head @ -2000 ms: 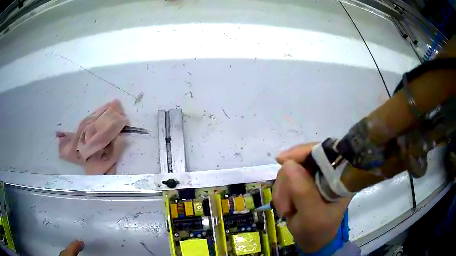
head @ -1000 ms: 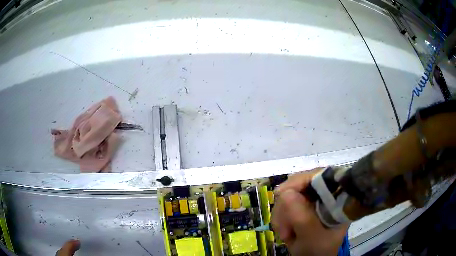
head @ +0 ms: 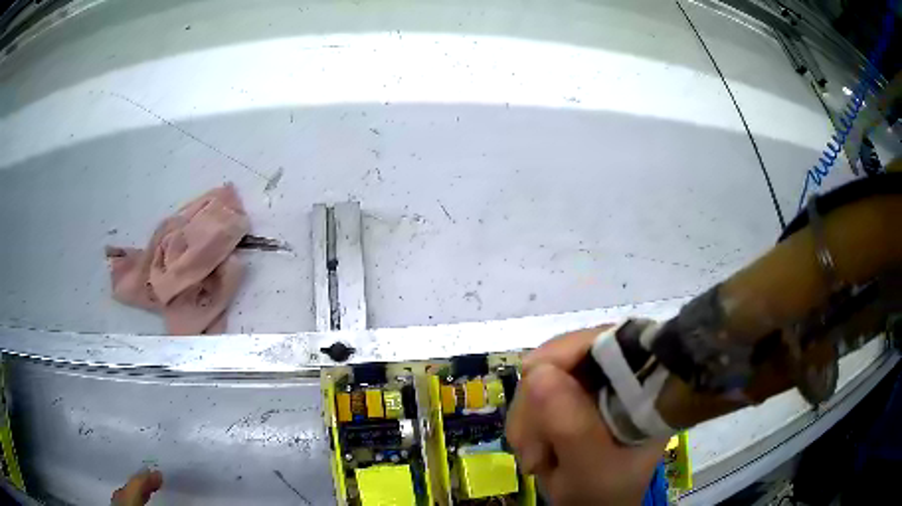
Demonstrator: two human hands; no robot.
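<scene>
My right hand (head: 579,425) grips the glue dispensing gun (head: 752,306) near its white wrap, over the boards at the lower right. A blue band is at the wrist. The nozzle tip is hidden behind the hand. Two power supply boards (head: 378,433) with yellow-green edges and bright yellow transformers (head: 488,474) show left of the hand. A bit of another yellow-edged part (head: 678,459) shows to its right. My left hand (head: 138,488) shows only as a fingertip or two at the bottom left edge; whether it holds anything cannot be seen.
A silver guide rail (head: 227,348) runs along the boards' far edge. A slotted bracket (head: 339,267) with a black knob crosses it. A crumpled pink cloth (head: 188,259) with thin dark points lies at the left. A blue coiled cord (head: 841,138) hangs at the right.
My right hand has moved slightly left with the gun, and the pale-blue nozzle tip has gone out of sight. Yellow edging now shows to the hand's right. The view has shifted slightly.
</scene>
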